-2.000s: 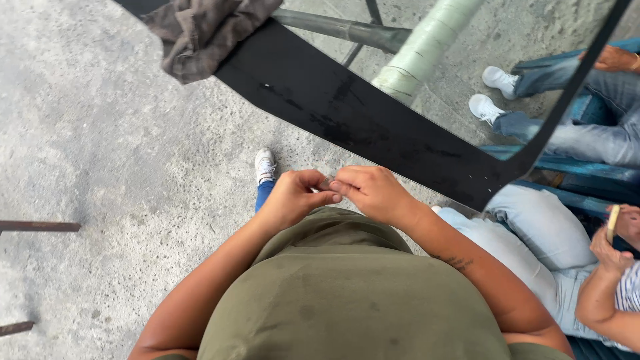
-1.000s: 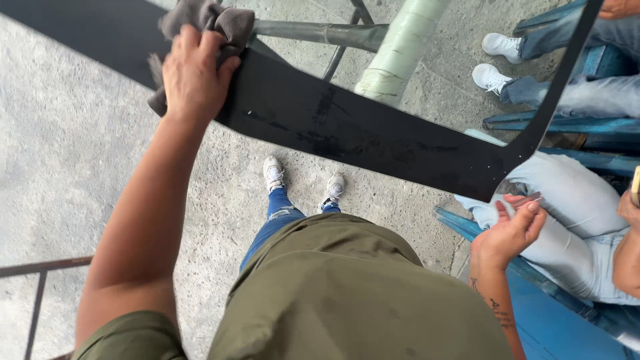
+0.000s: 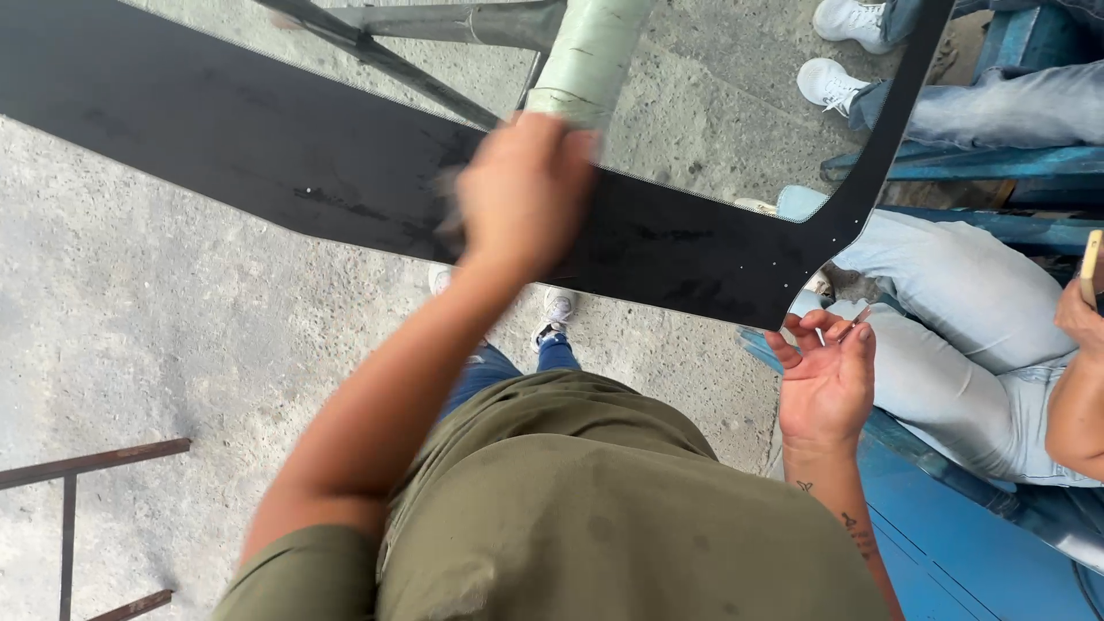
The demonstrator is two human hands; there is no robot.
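A large glass panel with a black printed border (image 3: pixel 690 233) lies across the view. My left hand (image 3: pixel 526 190) is over the border's middle, blurred and curled; a brownish-grey blur at its left side looks like the cloth, mostly hidden. My right hand (image 3: pixel 824 362) is palm up beneath the panel's lower right corner, its fingertips at the edge. Between its thumb and fingers is a small thin object (image 3: pixel 854 323), too small to identify. Dark smudges mark the border near my left hand.
A pale-green wrapped tube (image 3: pixel 591 60) and dark metal bars (image 3: pixel 457 24) show beyond the border. At right, people in jeans sit on blue benches (image 3: pixel 1000 162); one person's hand (image 3: pixel 1082 315) holds a phone. Rusty metal bars (image 3: pixel 112 457) stand at lower left over the concrete floor (image 3: pixel 216 319).
Both hands were together before my body; then my left hand took hold of the cloth on the panel and has since moved right along the border. My right hand went to the corner.
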